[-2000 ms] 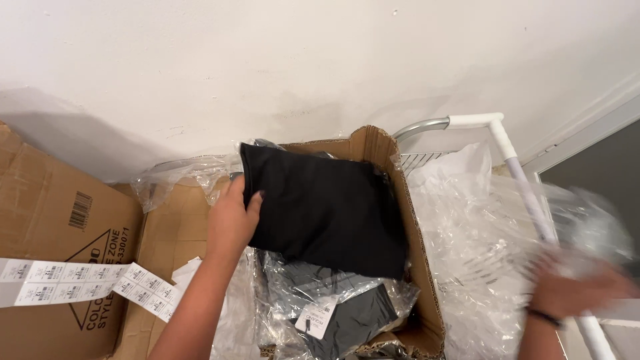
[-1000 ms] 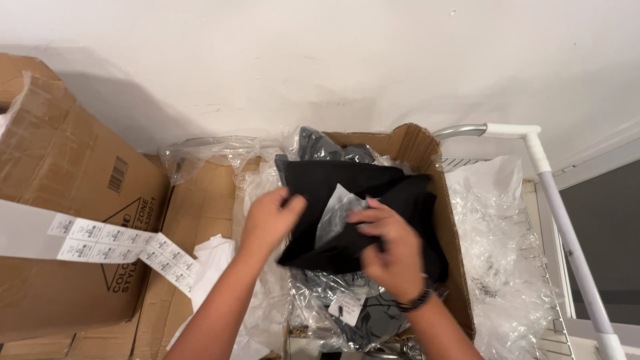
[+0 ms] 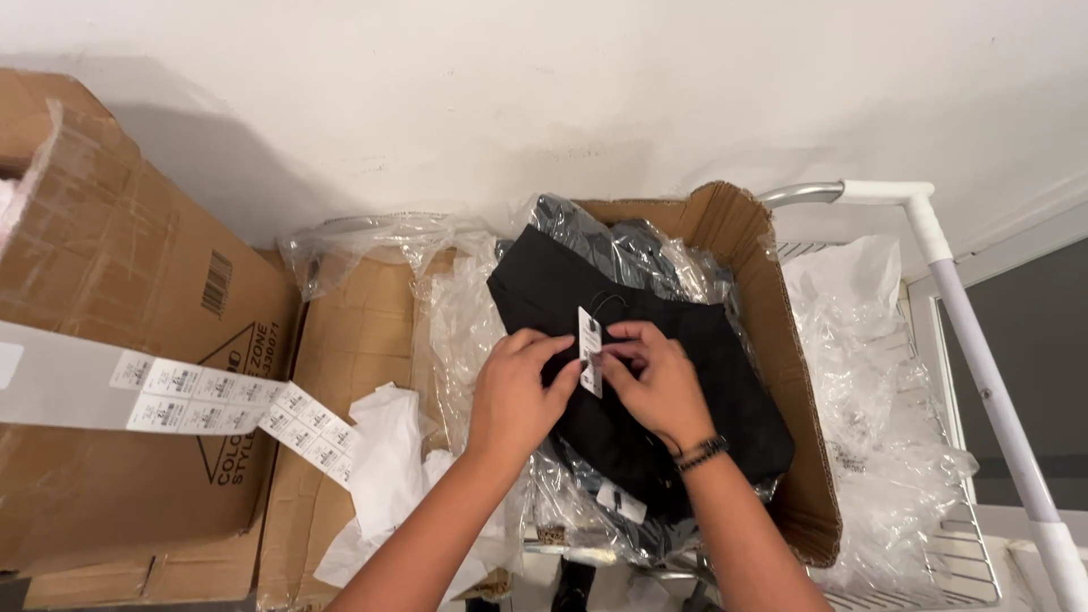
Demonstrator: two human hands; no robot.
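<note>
A folded black garment (image 3: pixel 722 382) lies on top of clothes in clear plastic bags (image 3: pixel 586 234) inside an open cardboard box (image 3: pixel 795 408). A white hang tag (image 3: pixel 589 353) on a thin black string rises from the garment. My right hand (image 3: pixel 659 378), with a dark beaded bracelet at the wrist, pinches the tag's right edge between thumb and fingers. My left hand (image 3: pixel 523 391) is at the tag's left side, thumb and index finger apart close to its edge; whether it touches the tag is unclear. Another white tag (image 3: pixel 621 501) shows on a bagged item below.
A strip of printed labels (image 3: pixel 200 395) hangs across a large cardboard box (image 3: pixel 144 280) at left. Crumpled white paper (image 3: pixel 387 459) lies on cardboard. At right, clear plastic wrapping (image 3: pixel 875 476) covers a wire rack (image 3: pixel 960 544) beside a white tubular rail (image 3: pixel 994 374). The wall stands behind.
My right hand has come from the plastic at the right to the garment and now holds its tag. The black garment has been turned and spread. My left hand has moved from the garment's edge to the tag.
</note>
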